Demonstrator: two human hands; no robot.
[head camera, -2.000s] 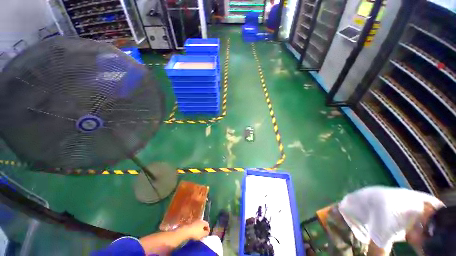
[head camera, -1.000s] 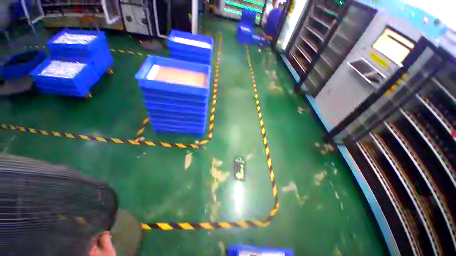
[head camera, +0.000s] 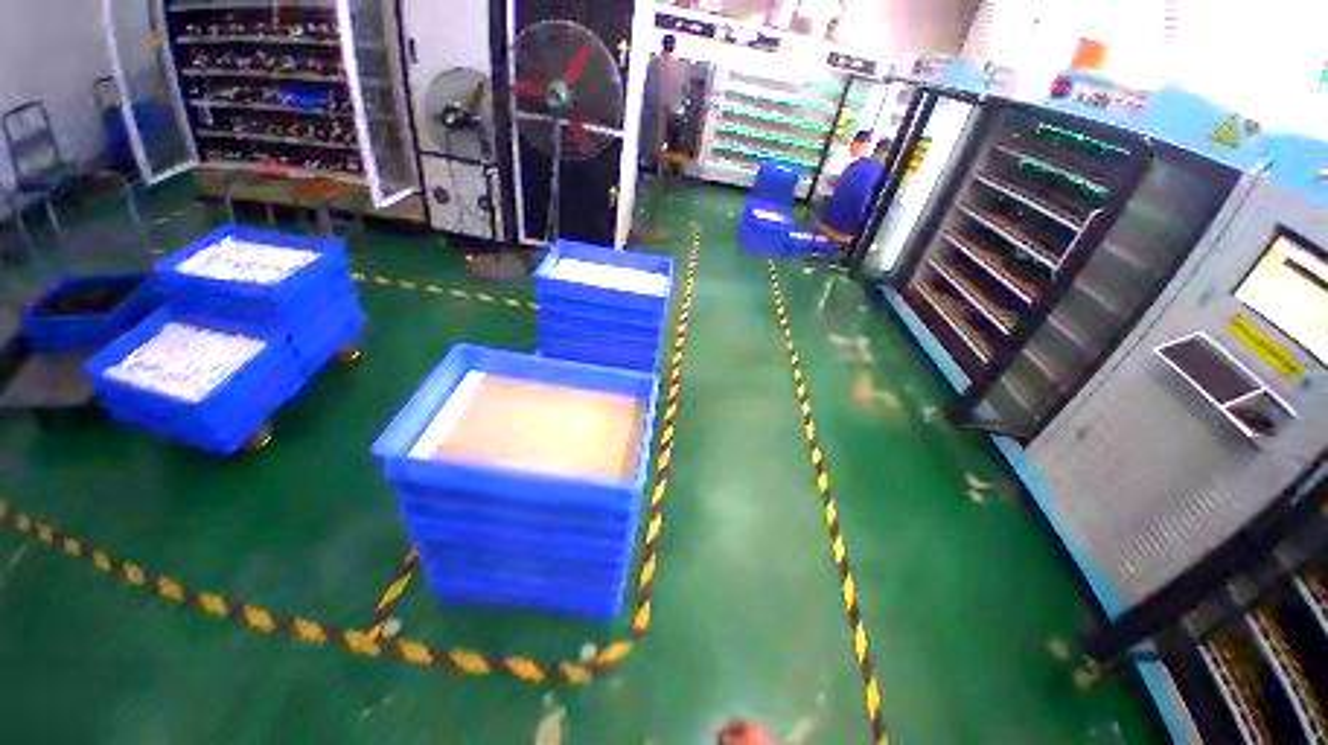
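Note:
A tall stack of blue plastic crates (head camera: 517, 542) stands on the green floor in front of me, left of centre. The top crate has a flat tan sheet (head camera: 542, 427) inside and a white strip along its left side. A small blurred piece of skin (head camera: 743, 732), apparently part of one of my hands, shows at the bottom edge. I cannot tell which hand it is or what it does. The rest of my hands is out of the picture.
Blue crates with white contents (head camera: 187, 361) stand on a wheeled base at left. More stacked crates (head camera: 602, 313) are behind. Racks (head camera: 1005, 218) and a grey control cabinet (head camera: 1165, 451) line the right. A standing fan (head camera: 561, 95) and people (head camera: 856, 189) are farther back.
The view has moved forward and tilted up. The crate stack is nearer and larger. The large dark fan at lower left and the working crate at the bottom edge have left the view.

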